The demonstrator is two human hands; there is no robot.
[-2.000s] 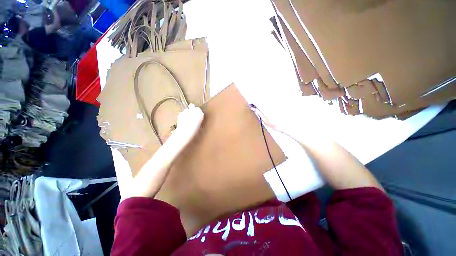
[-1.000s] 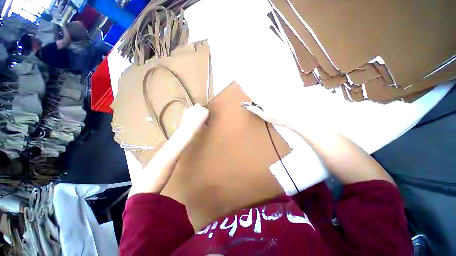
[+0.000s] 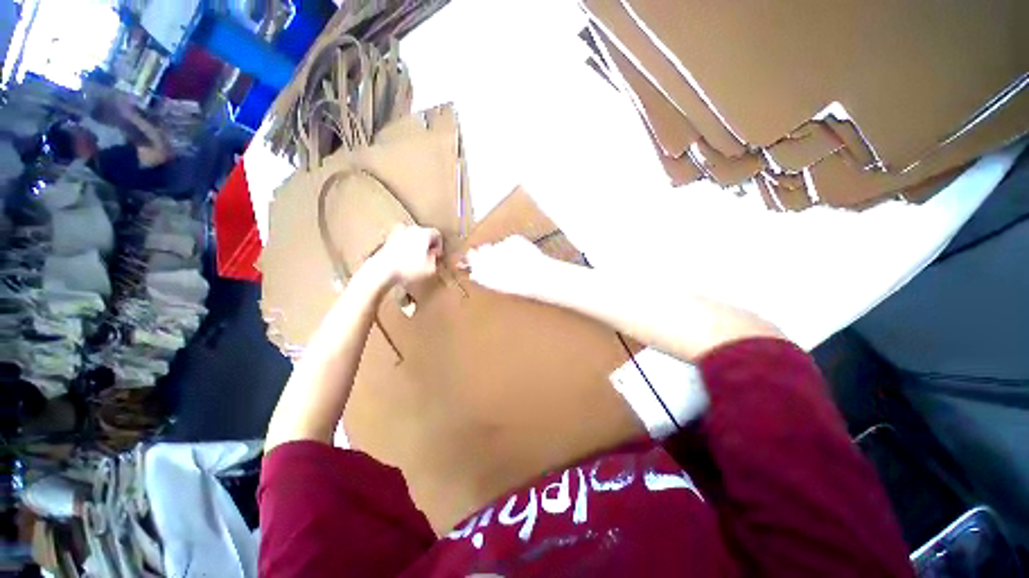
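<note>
A brown bag panel (image 3: 485,373) lies in front of me, its lower edge against my shirt. Its narrow brown handle (image 3: 324,215) loops beyond the panel's top edge. My left hand (image 3: 409,257) is closed on the handle near its base. My right hand (image 3: 502,268) is closed, its fingertips at the strap base close to my left hand. The thread snips are mostly hidden in my right hand; a small dark part (image 3: 548,236) shows beside it. The black cord (image 3: 645,375) trails from there across the panel. A small pale spot (image 3: 407,303) shows below my left hand.
A panel pile with bunched handles (image 3: 384,147) lies beyond the work. Another fanned panel pile (image 3: 835,79) is at upper right. A white patch (image 3: 666,390) lies by the panel's right edge. A red crate (image 3: 237,220) stands left of the white table (image 3: 519,102). A person (image 3: 130,152) is at far left.
My right hand has moved left from the panel's right side to the strap base, beside my left hand. My left hand has shifted slightly left. The strap end now shows below it.
</note>
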